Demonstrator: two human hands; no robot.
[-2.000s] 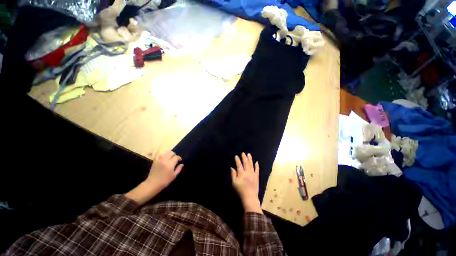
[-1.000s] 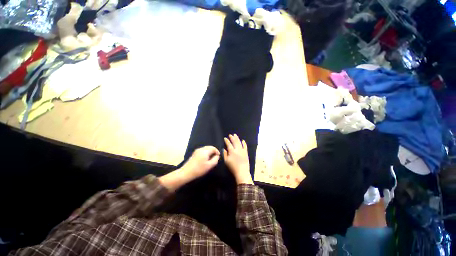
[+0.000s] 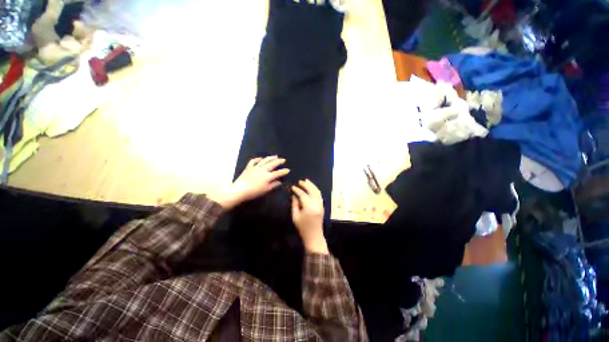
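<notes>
A long black garment (image 3: 297,100) lies lengthwise on the pale wooden table (image 3: 167,160), its near end hanging over the front edge. A bit of its cream trim (image 3: 320,3) shows at the top rim of the picture. My left hand (image 3: 260,179) lies on the garment near the table's front edge, fingers pointing right. My right hand (image 3: 308,208) rests on it just to the right, fingers slightly bent. Whether either hand pinches the cloth is hard to tell.
Thread snips (image 3: 372,180) lie right of the garment. A red-and-black tool (image 3: 109,65) and yellow papers (image 3: 25,152) are at left. Black garments (image 3: 454,194), cream trim (image 3: 451,120), a pink packet (image 3: 443,72) and blue cloth (image 3: 534,107) are at right.
The view has shifted, so the table's far end is cut off. The garment's lower part is narrower than two seconds ago. My left hand has moved inward over the cloth, close to my right hand.
</notes>
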